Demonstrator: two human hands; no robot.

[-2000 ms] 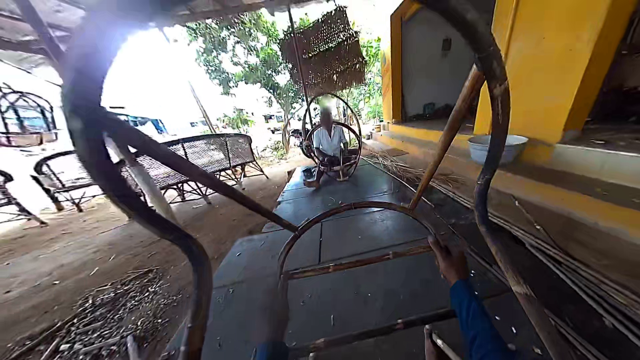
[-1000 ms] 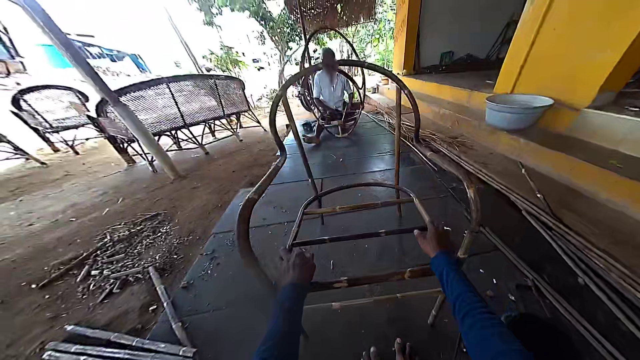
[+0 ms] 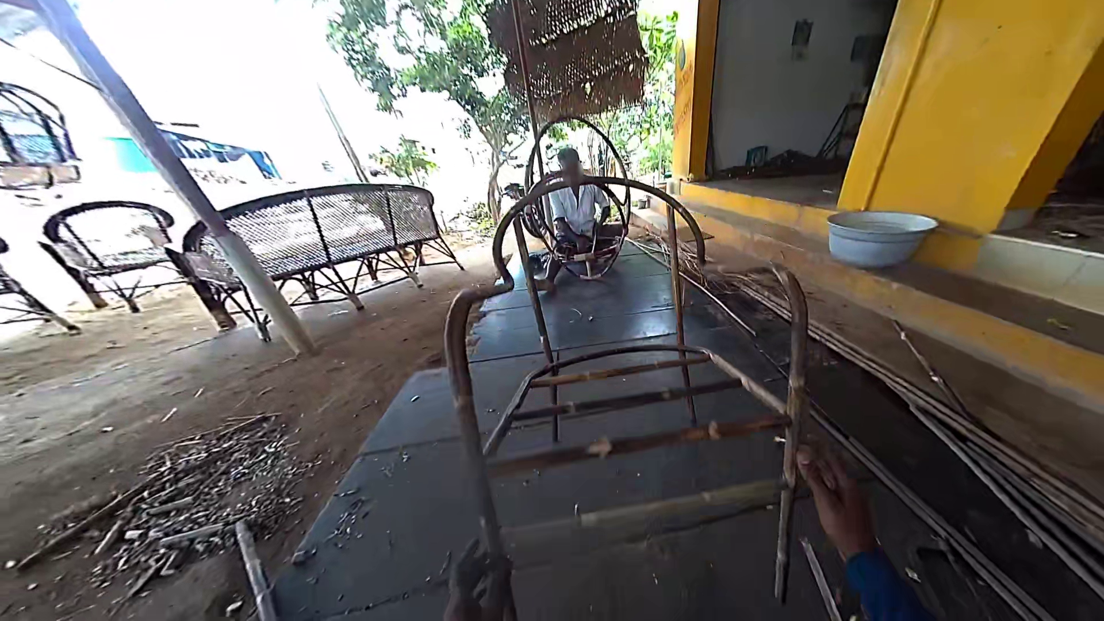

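A cane chair frame (image 3: 642,440) stands upright on the dark stone slabs in front of me, with a curved back hoop, bent arms and several seat crossbars. My left hand (image 3: 479,580) is at the lower end of its left front leg, fingers around the pole, somewhat blurred. Against the right front leg, just below the seat level, rests my right hand (image 3: 835,500), its fingers extended and touching the cane; whether they grip it is hard to tell. The chair's rear legs meet the slabs farther off.
Beyond the frame a person (image 3: 578,207) sits with a round cane frame. Long cane poles (image 3: 966,457) lie at right, below a step holding a metal basin (image 3: 880,237). Cane offcuts (image 3: 190,492) and a slanted post (image 3: 185,185) are left, near a woven bench (image 3: 319,228).
The chair frame, tilted up close to my view two seconds ago, is now lower and upright on the slabs. My right hand has moved from the seat and arm area down to the front leg.
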